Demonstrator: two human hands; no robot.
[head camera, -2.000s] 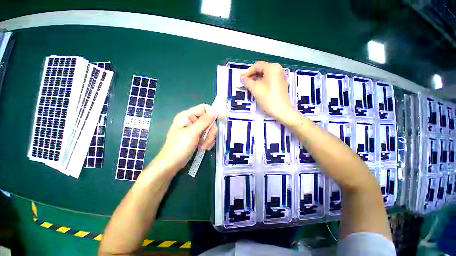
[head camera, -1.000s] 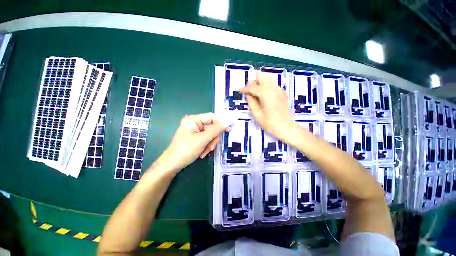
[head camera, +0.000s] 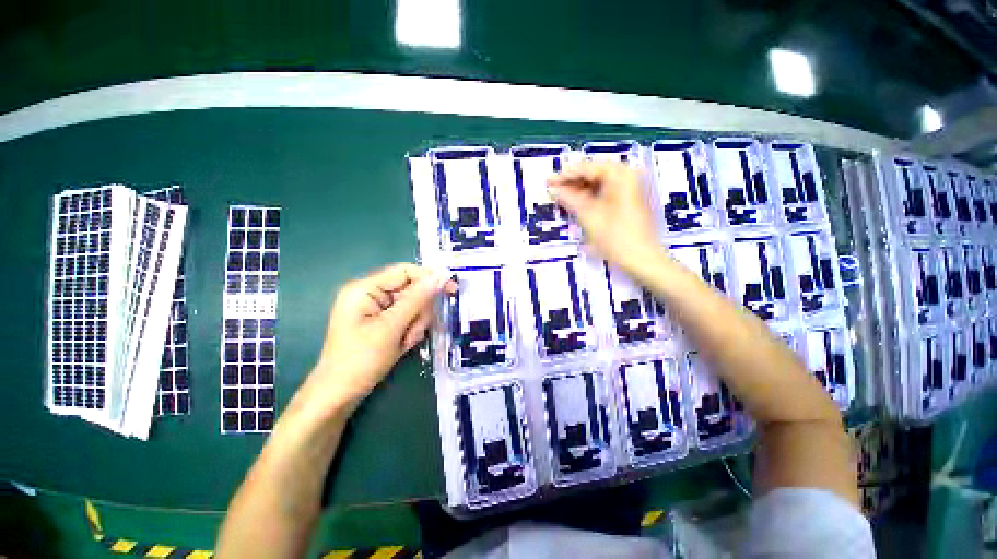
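A clear tray (head camera: 429, 202) holds display modules in rows of pockets, each a white rectangle with dark blocks. My right hand (head camera: 612, 213) is over the back row, thumb and fingertips pinched together above the right side of the second module from the left (head camera: 539, 180). Whether a tiny piece is between them is too small to tell. My left hand (head camera: 372, 328) is at the tray's left edge, thumb and forefinger pinched on a pale liner strip (head camera: 443, 277), which blends with the white edge behind it. My forearm hides some front and middle pockets.
A narrow adhesive sheet with dark squares (head camera: 250, 360) lies left of my left hand. A fanned stack of adhesive sheets (head camera: 82, 306) lies farther left. Stacked filled trays (head camera: 888, 284) stand at the right. The bench's pale edge strip (head camera: 328, 93) runs along the far side.
My right hand has moved right, from the first back-row module to the second. My left hand stays by the tray's left edge, and its strip shows less. The view has shifted and turned slightly.
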